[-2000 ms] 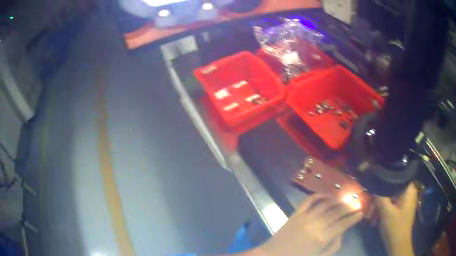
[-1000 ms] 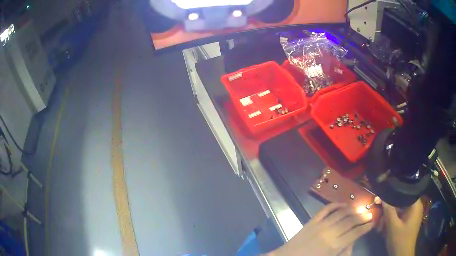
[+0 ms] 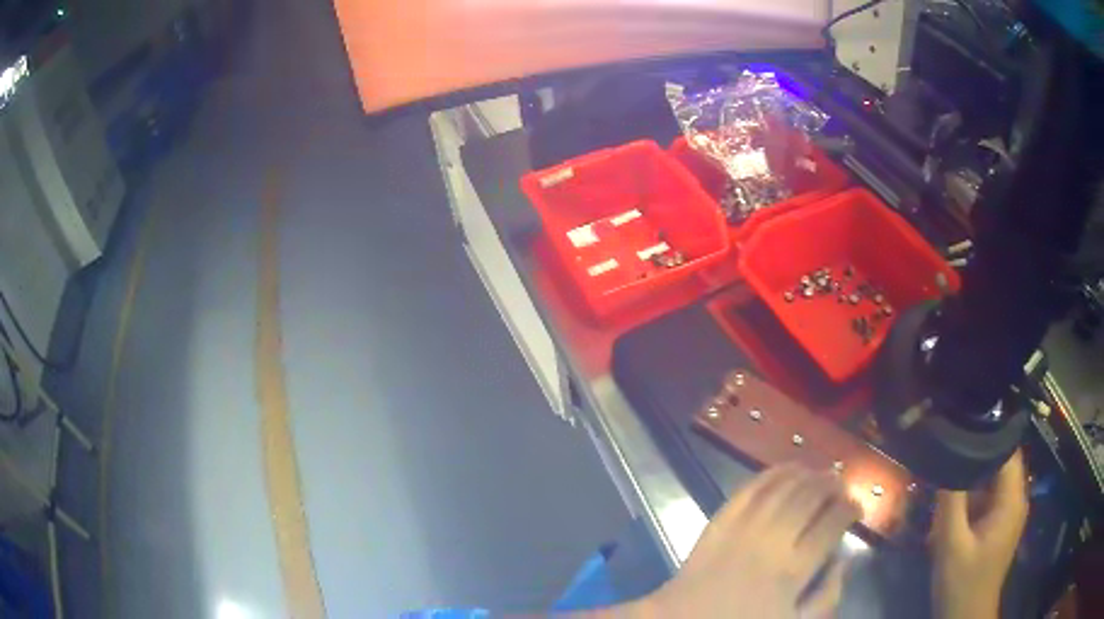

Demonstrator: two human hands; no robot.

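Observation:
A copper-coloured plate (image 3: pixel 776 428) with small silver inserts lies slanting on a dark mat (image 3: pixel 654 357). Its near end is lit by a bright spot under the black ring light of the microscope column (image 3: pixel 956 441). My left hand (image 3: pixel 775 544) is at the plate's front edge, fingers curled and blurred. A shiny spot shows beside its fingertips; I cannot tell whether it holds anything. My right hand (image 3: pixel 978 532) is upright just right of the plate's lit end. Its fingertips are partly hidden by the ring light, and its grip is unclear.
A red bin with white labels (image 3: pixel 567 191) and a red bin with loose silver parts (image 3: pixel 835 351) stand behind the mat. A rear red bin holds a clear, shiny bag (image 3: pixel 741 133). A monitor (image 3: pixel 581 48) shows plain orange. The bench's metal edge borders the grey aisle at left.
The plate has shifted up and left, showing more inserts. My left hand has drawn back from the lit spot. The monitor's magnified pale shape has given way to plain orange.

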